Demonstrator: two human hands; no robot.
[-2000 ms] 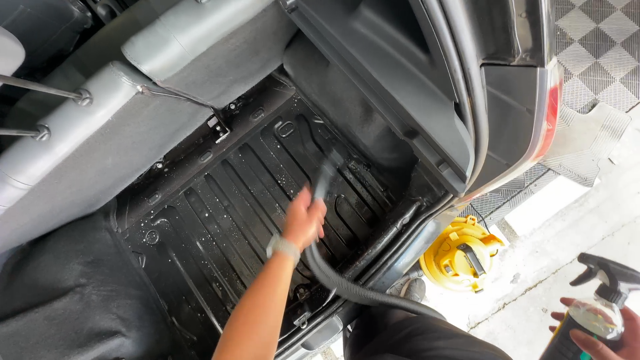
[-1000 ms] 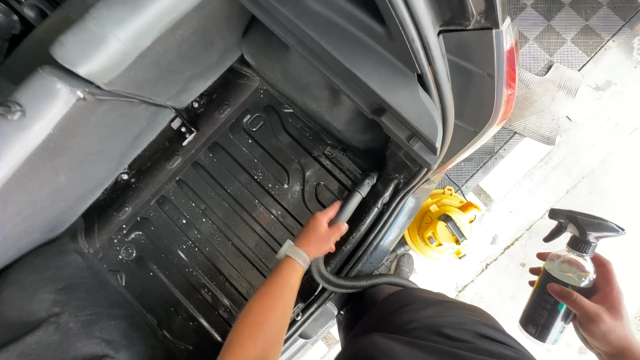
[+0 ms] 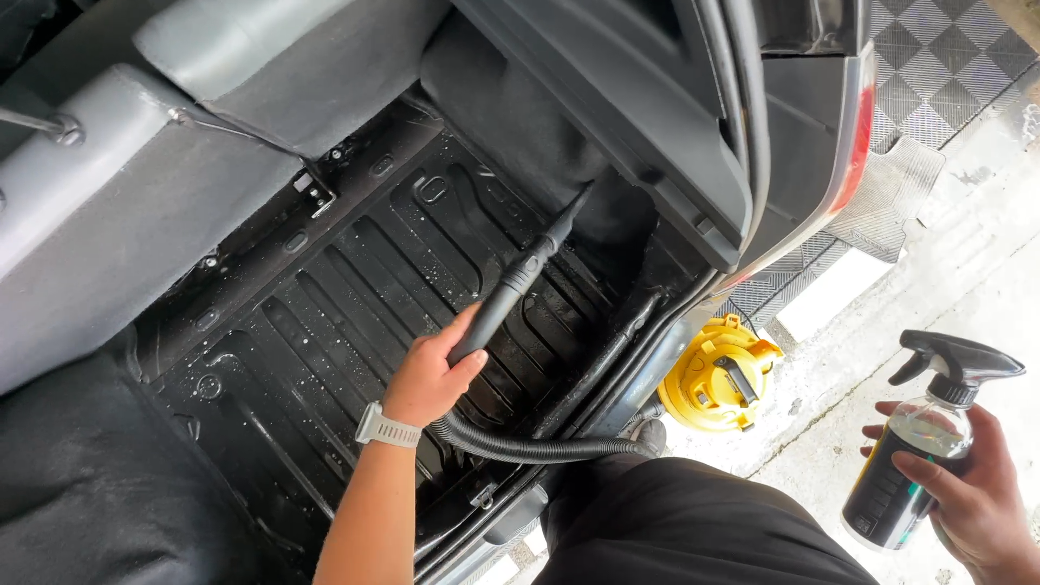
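My left hand (image 3: 431,370), with a pale watch on its wrist, grips the black vacuum wand (image 3: 508,296) above the ribbed black metal cargo floor (image 3: 325,325) of a car. The wand's narrow crevice nozzle (image 3: 573,211) points at the dark side lining near the far right corner. From the hand a corrugated hose (image 3: 528,447) runs over the sill. My right hand (image 3: 967,487) holds a spray bottle (image 3: 910,471) with a black trigger head and clear liquid, outside the car at the right. White specks dot the metal floor.
Grey rear seatbacks (image 3: 146,211) stand at the left, near a metal latch (image 3: 317,195). The door sill (image 3: 601,366) edges the cargo area. A yellow vacuum cleaner (image 3: 719,374) stands on the concrete beside my shoe (image 3: 650,435). Checkered floor tiles (image 3: 934,73) lie beyond the tail light (image 3: 861,146).
The nozzle has moved from the corner by the sill to the side lining. My left hand still grips the wand, and my right hand still holds the spray bottle.
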